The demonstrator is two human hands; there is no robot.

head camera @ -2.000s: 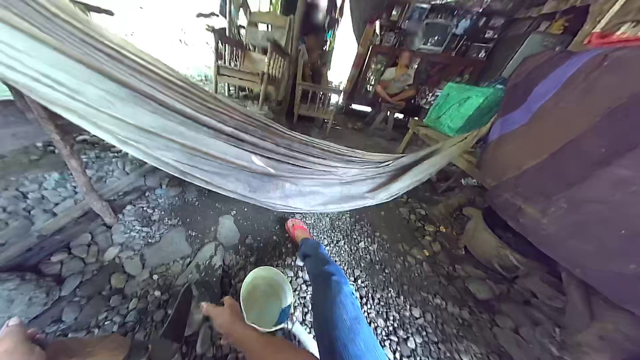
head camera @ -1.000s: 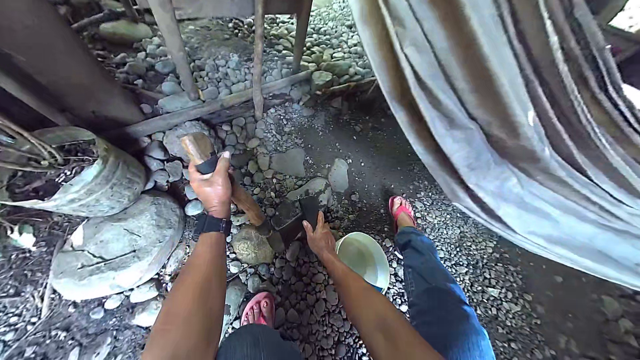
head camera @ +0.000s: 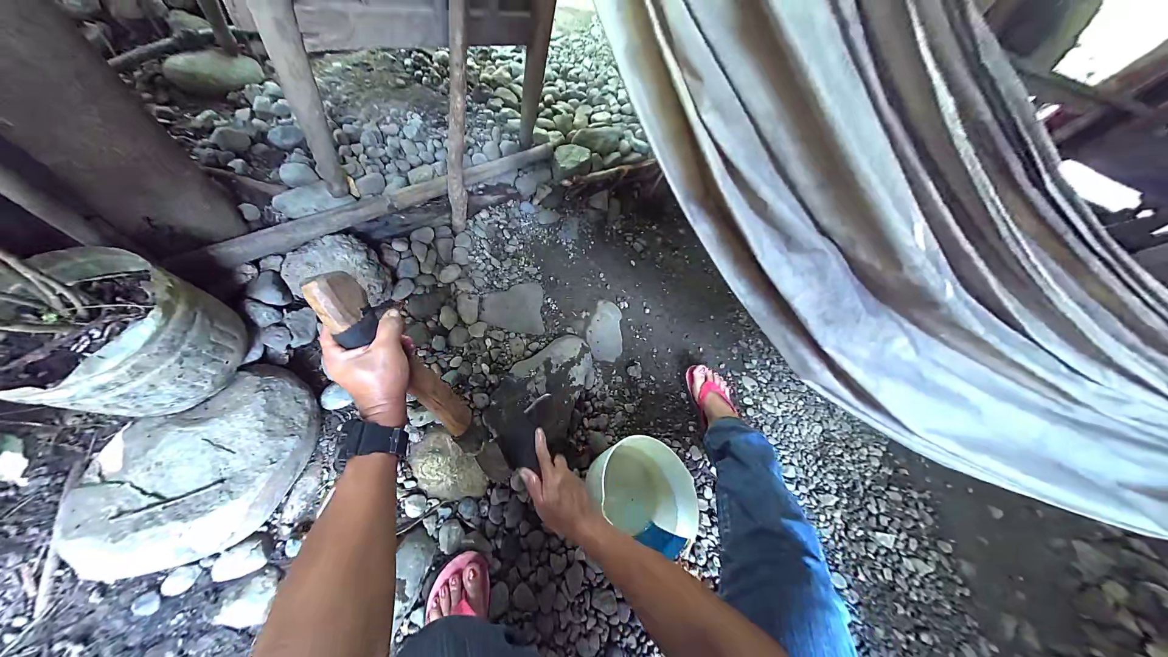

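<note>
My left hand (head camera: 370, 365), with a black band on its wrist, grips a thick wooden handle (head camera: 438, 392) near its upper end, where dark material is wrapped around it. The handle slants down to the right, to a dark metal head (head camera: 493, 456). My right hand (head camera: 558, 493) is low in the middle, its index finger stretched along a dark flat piece (head camera: 529, 433) beside that head. Whether my fingers hold this piece or only touch it is unclear. Just right of my right hand stands a pale round bucket (head camera: 639, 488) with a blue patch and cloudy content.
A large flat stone (head camera: 192, 474) and a broken container (head camera: 173, 347) with twigs lie at the left. Wooden posts and a ground beam (head camera: 365, 210) stand beyond. A hanging striped cloth (head camera: 876, 274) sags across the right. Both feet, in red flip-flops, rest on stony ground.
The view has swung down and left since the earliest frame. Over the last second, my right index finger has become extended beside the dark flat piece; my left hand keeps its hold on the handle.
</note>
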